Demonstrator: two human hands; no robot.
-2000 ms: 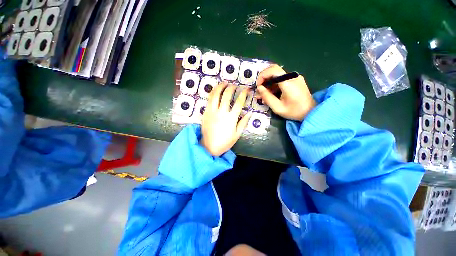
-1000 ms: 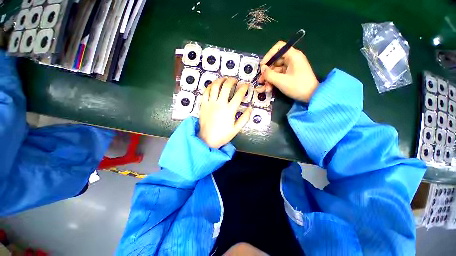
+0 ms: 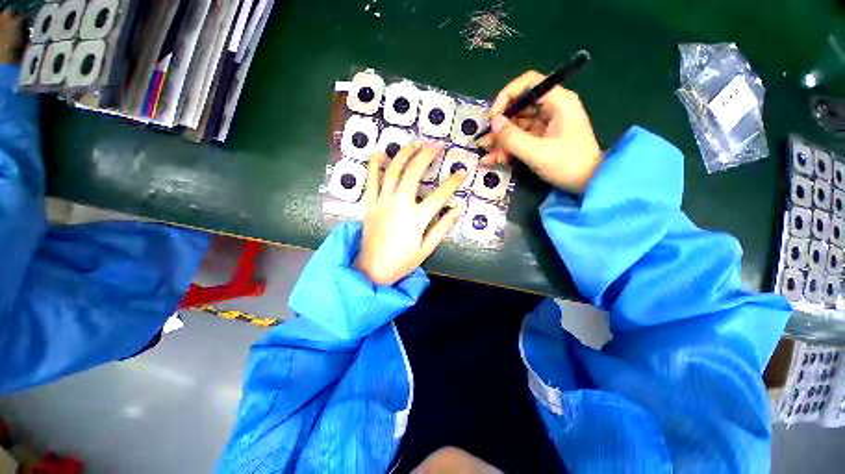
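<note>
A panel of off-white rounded-square units with dark round centres (image 3: 347,180) lies flat on the green bench in front of me. My left hand (image 3: 403,211) rests flat on its lower middle, fingers spread, covering some units. My right hand (image 3: 548,139) is at the panel's upper right edge and grips slim black tweezers (image 3: 559,78). Their upper end points up and right; their tip is down at the units near the right column. Whether the tip holds a pin is too small to tell. A loose heap of thin tan pins (image 3: 489,29) lies beyond the panel.
A thick stack of panels and layered sheets (image 3: 190,69) stands at the left. A clear bag with a white label (image 3: 723,106) lies at the right. A second panel (image 3: 815,222) lies at the right bench edge. Another person's blue sleeve (image 3: 83,301) is at the far left.
My left hand has shifted slightly left and its fingers are spread wider. My right hand and the tweezers have moved slightly up and right. A hand now shows at the far left edge.
</note>
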